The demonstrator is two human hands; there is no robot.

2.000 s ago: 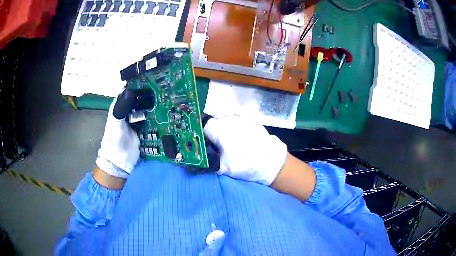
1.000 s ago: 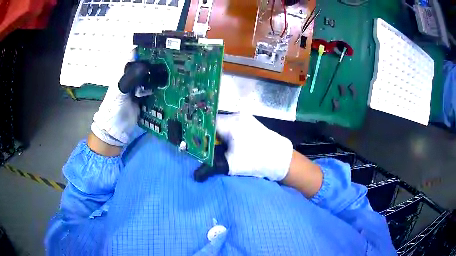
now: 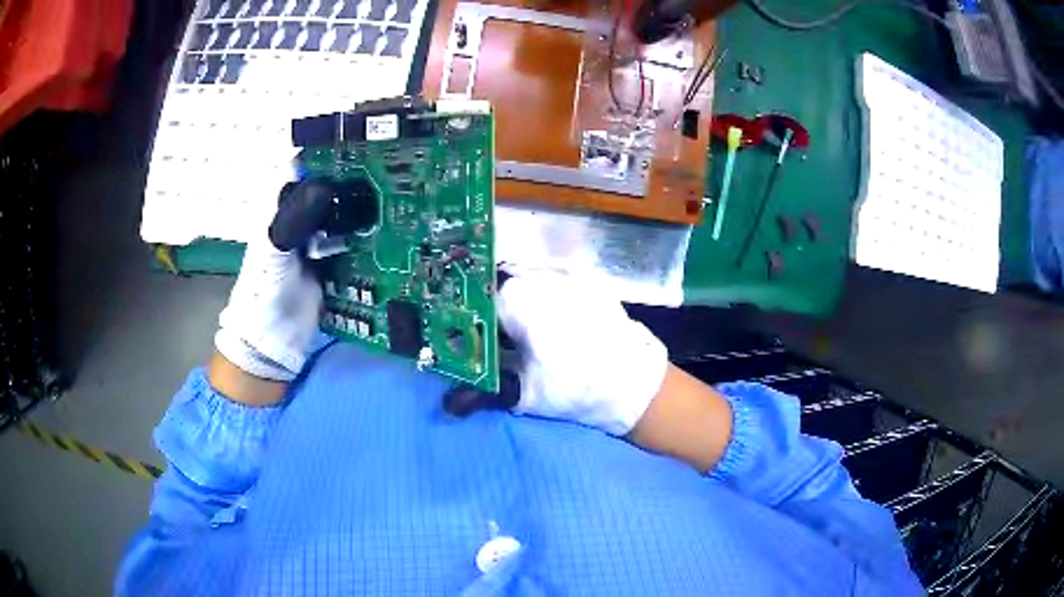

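Observation:
A green circuit board (image 3: 408, 233) is held up tilted in front of my chest, with dark connectors along its top edge. My left hand (image 3: 280, 268), in a white glove with black fingertips, grips the board's left side, with black fingers over its face. My right hand (image 3: 572, 344), gloved the same way, holds the board's lower right edge. Some of its fingers are hidden behind the board. The hands hold the board above the bench's front edge, clear of the fixture.
Behind are a fixture with an orange-brown base (image 3: 560, 192), a white parts tray (image 3: 210, 152), a printed paper (image 3: 630, 257), thin tools (image 3: 726, 187) near red pieces, small dark parts (image 3: 788, 227) and a second white tray (image 3: 928, 175). A black wire rack (image 3: 863, 420) stands lower right.
The board was turned and raised, then came slightly down and left. Both hands moved with it and kept hold. The view has shifted a little.

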